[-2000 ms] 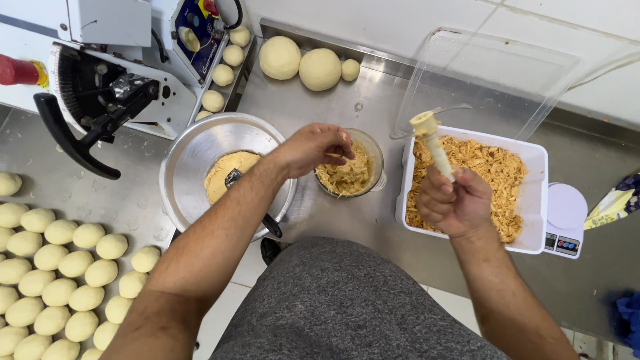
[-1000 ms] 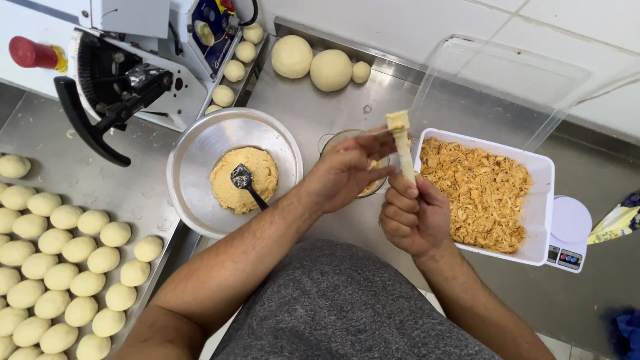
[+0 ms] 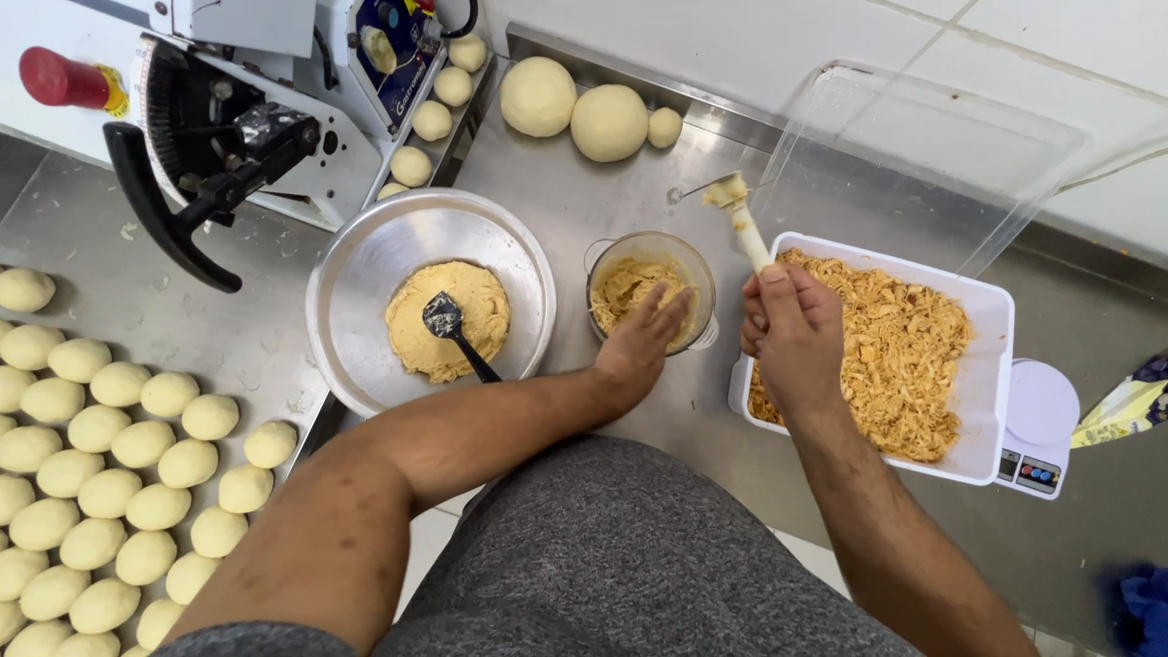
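My left hand (image 3: 643,342), fingers apart and palm down, reaches over the near rim of a small glass bowl (image 3: 707,292) of creamy filling; whether its fingertips touch the filling is hard to tell. My right hand (image 3: 792,338) grips the pale handle of a utensil (image 3: 750,239) whose smeared upper end points away from me, between the glass bowl and a white plastic tub (image 3: 1011,319) of shredded orange filling (image 3: 903,347). Left of the glass bowl, a wide metal bowl (image 3: 351,265) holds a yellowish mass (image 3: 411,319) with a black spatula (image 3: 443,316) resting in it.
Many dough balls (image 3: 119,383) lie in rows at left. Two large dough balls (image 3: 610,123) and a small one (image 3: 664,128) sit by the wall. A machine with a black lever (image 3: 164,219) stands upper left. A clear lid (image 3: 949,146) leans behind the tub, beside a kitchen scale (image 3: 1040,401).
My left hand has left the utensil's side and moved left to the glass bowl. My right hand, still holding the utensil, has moved away from it.
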